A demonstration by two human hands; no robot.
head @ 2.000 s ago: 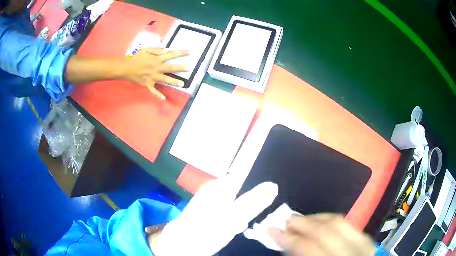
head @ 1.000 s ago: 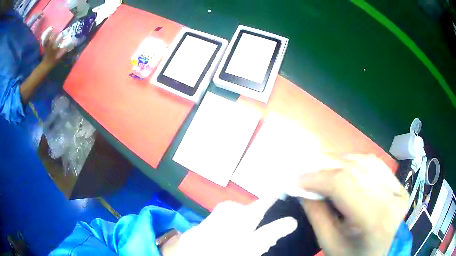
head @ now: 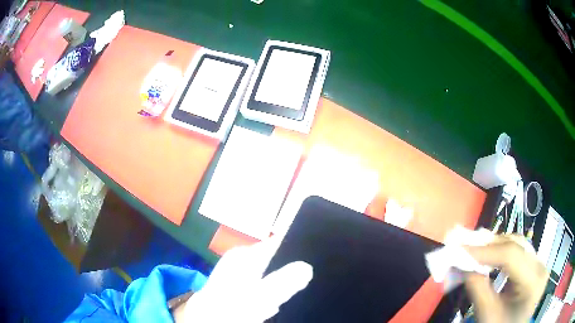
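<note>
My left hand [head: 249,284], in a white glove, grips the left side of a black tablet [head: 353,265], its thumb lying over the dark face. The tablet's lower part is cut off by the picture's edge. My right hand [head: 507,271], slightly blurred and looking bare, holds a crumpled white wiping cloth [head: 455,257] in its fingertips at the tablet's right, off its face. A bright white sheet or box [head: 331,180] lies behind the tablet; glare hides its outline. A small white piece [head: 398,213] lies on the orange mat near the tablet's far edge.
Two white boxes with tablets [head: 211,91] [head: 284,82] lie farther off. A plain white lid [head: 252,180] lies nearer. A white bottle [head: 495,169] and tape roll [head: 533,198] are at right. A printed packet [head: 157,91], a carton [head: 116,233] and a person's blue sleeve [head: 22,117] are at left.
My right hand has moved right with the cloth, off the tablet. The tablet's dark face shows more again. The other person's hand has left the boxed tablet and is out of view.
</note>
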